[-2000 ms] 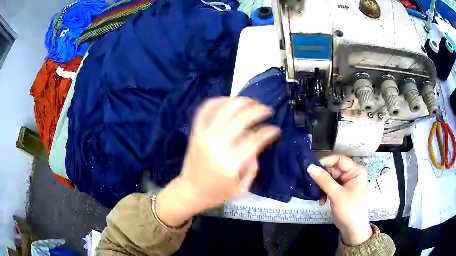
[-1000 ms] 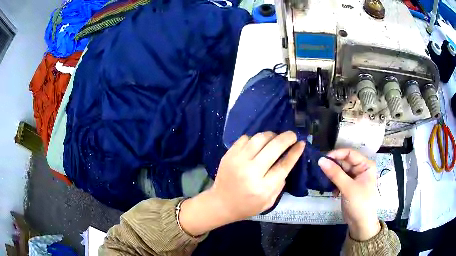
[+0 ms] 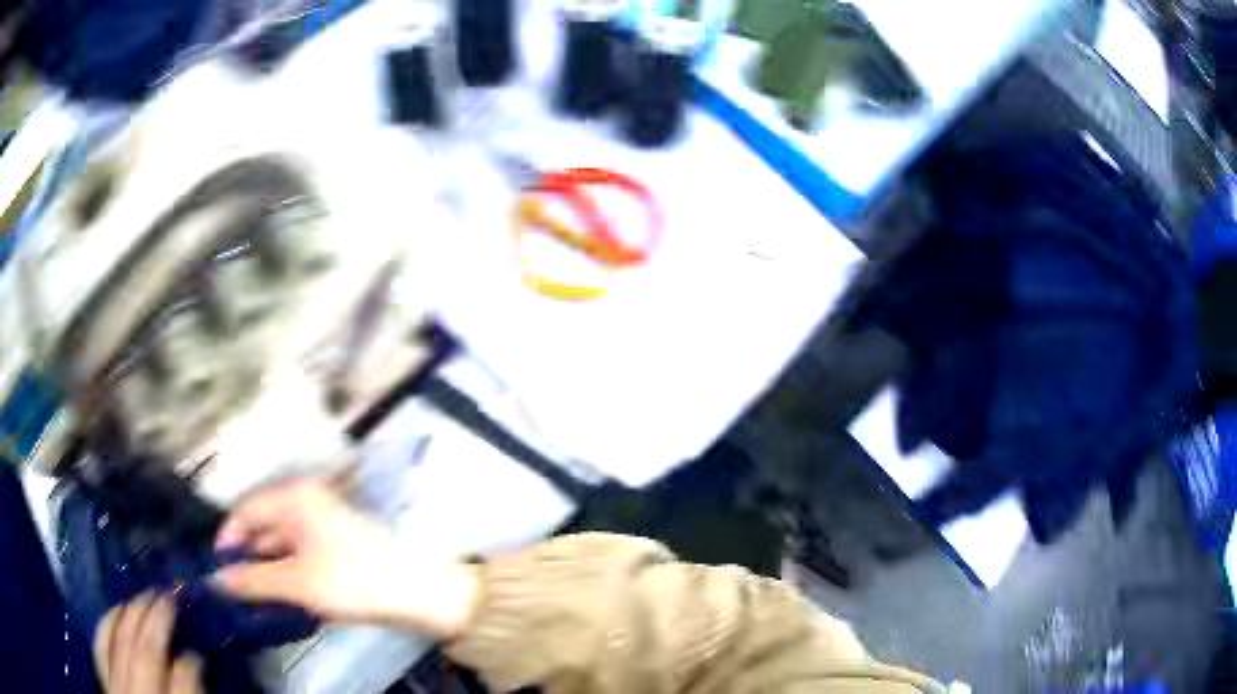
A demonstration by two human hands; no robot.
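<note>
The view is strongly blurred and turned to the right. Navy fabric (image 3: pixel 244 621) lies at the lower left, at the needle area of the overlock machine (image 3: pixel 204 319). My right hand (image 3: pixel 326 559) pinches the fabric edge between thumb and fingers. My left hand (image 3: pixel 143 648) is cut off by the bottom edge; its fingers rest on the fabric, and whether they grip it is hidden. The presser foot area is dark and blurred.
Red and orange scissors (image 3: pixel 583 233) lie on white paper (image 3: pixel 678 366). Black thread cones (image 3: pixel 590 65) stand behind them. A blue-edged surface (image 3: pixel 800 170) with olive cones (image 3: pixel 791 61) is at the upper right. A navy fabric heap (image 3: pixel 1058 339) is at the far right.
The camera has swung right, so the machine and both hands now show at the lower left. The scissors are nearer the middle, and the right-hand navy heap has come into view.
</note>
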